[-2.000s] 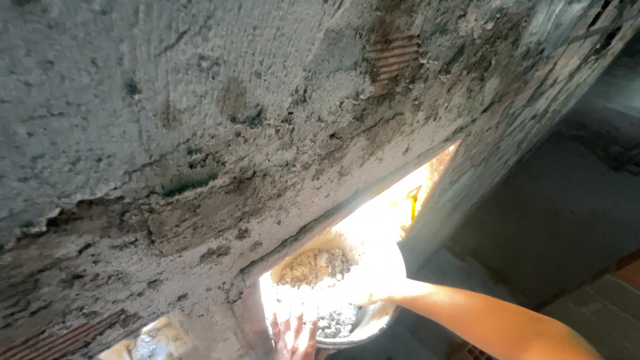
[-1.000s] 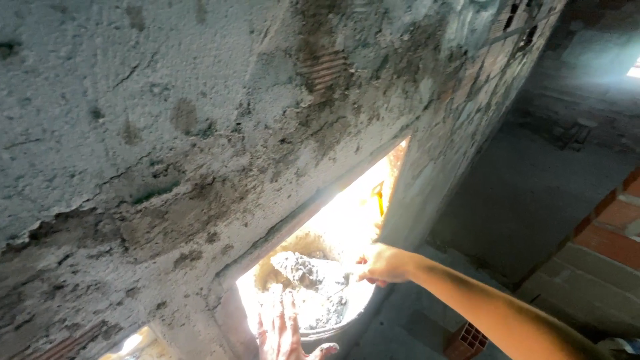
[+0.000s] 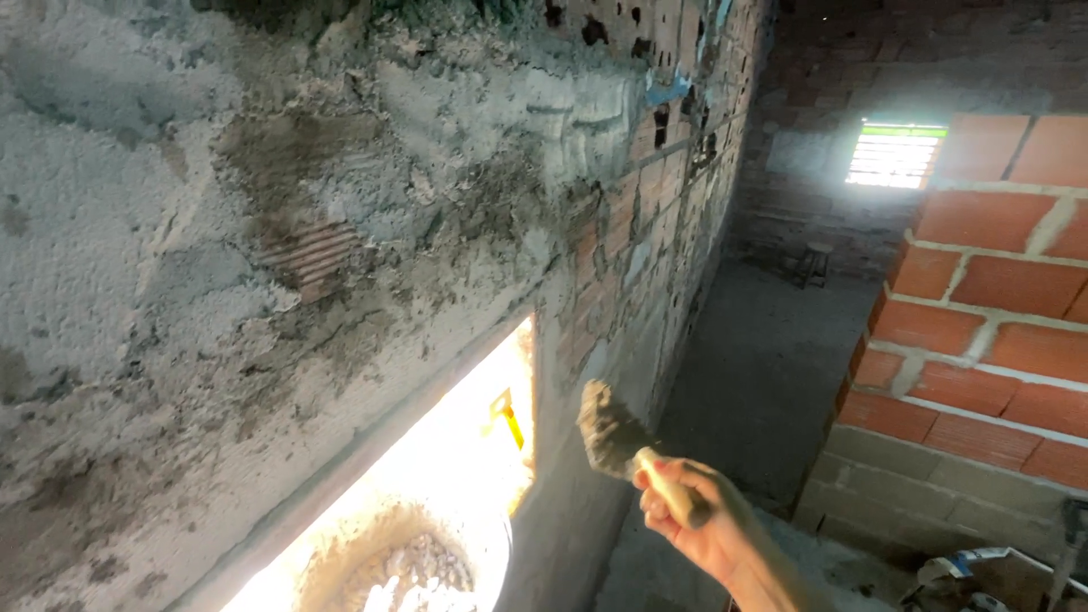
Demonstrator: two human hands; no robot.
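Note:
My right hand (image 3: 693, 514) is closed around the wooden handle of a trowel (image 3: 614, 429), its blade loaded with grey mortar and raised beside the wall. Below and left of it, a bucket (image 3: 507, 552) with mortar (image 3: 421, 569) inside stands in the bright window opening (image 3: 425, 450). At the bottom edge, pale shapes over the mortar may be fingertips, but glare keeps me from telling; my left hand is not clearly in view. Rough, partly plastered wall (image 3: 212, 280) rises above the opening, with ribbed brick showing through in one patch.
A yellow object (image 3: 508, 418) is at the opening's right side. To the right stands a red brick wall (image 3: 969, 314) over grey blocks. Behind are a stool (image 3: 814, 263) and a bright barred window (image 3: 897, 155). A container (image 3: 986, 557) with a pale rim lies at lower right.
My right hand has moved from the bucket up and right, bringing out the loaded trowel. My left hand, spread at the bucket's near side before, no longer shows clearly. The view has swung right.

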